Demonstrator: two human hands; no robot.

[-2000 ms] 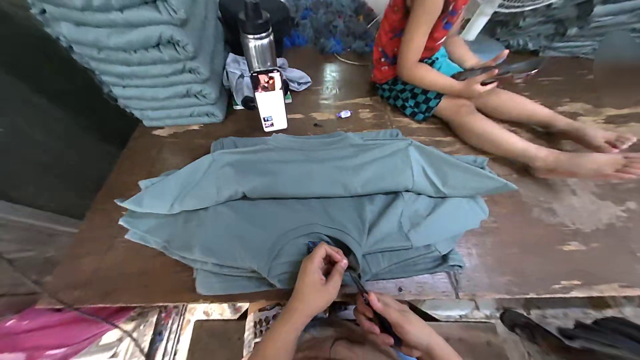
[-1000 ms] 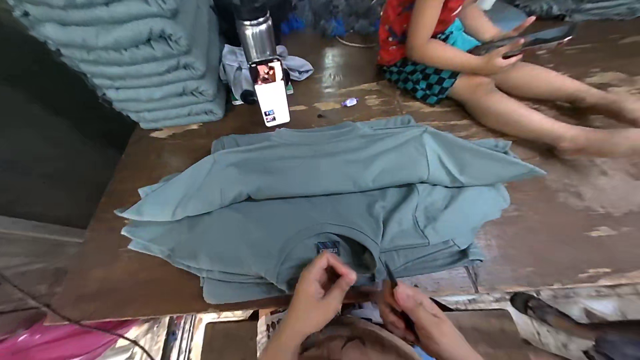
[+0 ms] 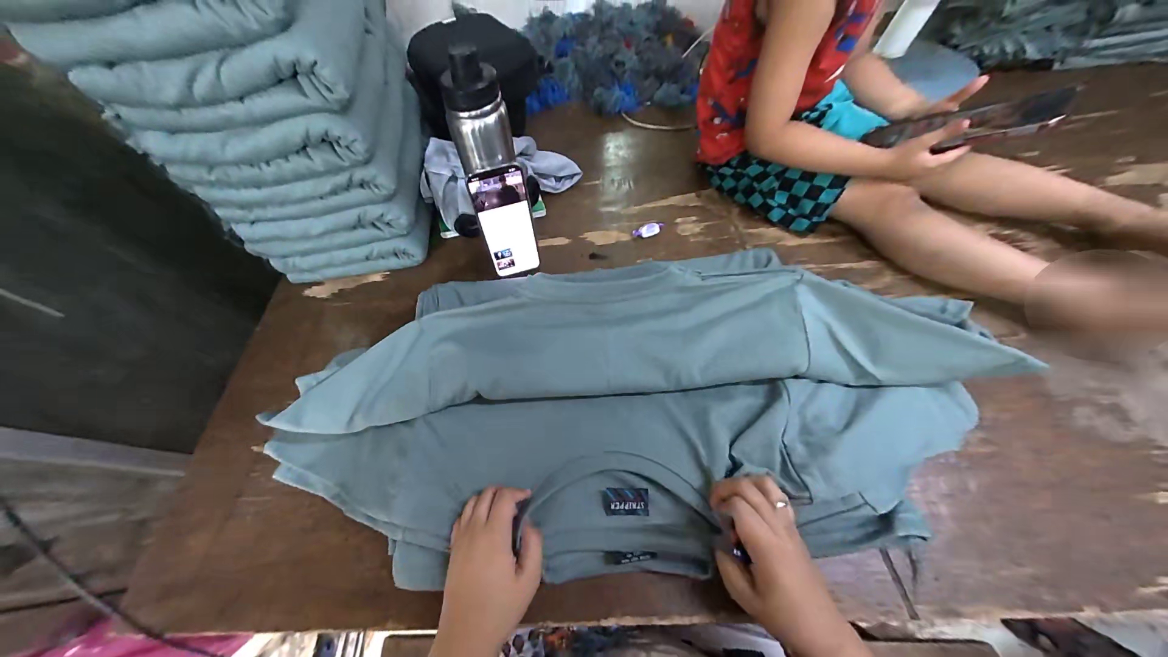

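Several grey-green T-shirts [image 3: 602, 347] lie stacked on the wooden table, the upper one folded back across the middle. A shirt's round neckline faces me, with a small dark woven label [image 3: 626, 501] inside the collar and a second dark tag below it. My left hand [image 3: 497, 547] grips the left side of this collar between thumb and fingers. On the collar's right side, my right hand [image 3: 765, 538] is closed on the fabric, a ring on one finger. A small dark object shows under the right palm; I cannot tell what it is.
A tall stack of folded grey-green fabric [image 3: 274, 128] stands back left. A phone [image 3: 505, 224] leans on a steel bottle [image 3: 482, 128]. A person [image 3: 803, 128] sits on the wooden table [image 3: 1031, 511] at the right, holding a tablet-like device. A small wrapped item [image 3: 648, 230] lies behind the shirts.
My hands have moved apart, from close together at the front of the collar to its two sides. The dark cutting tool seen earlier at my right hand no longer shows plainly.
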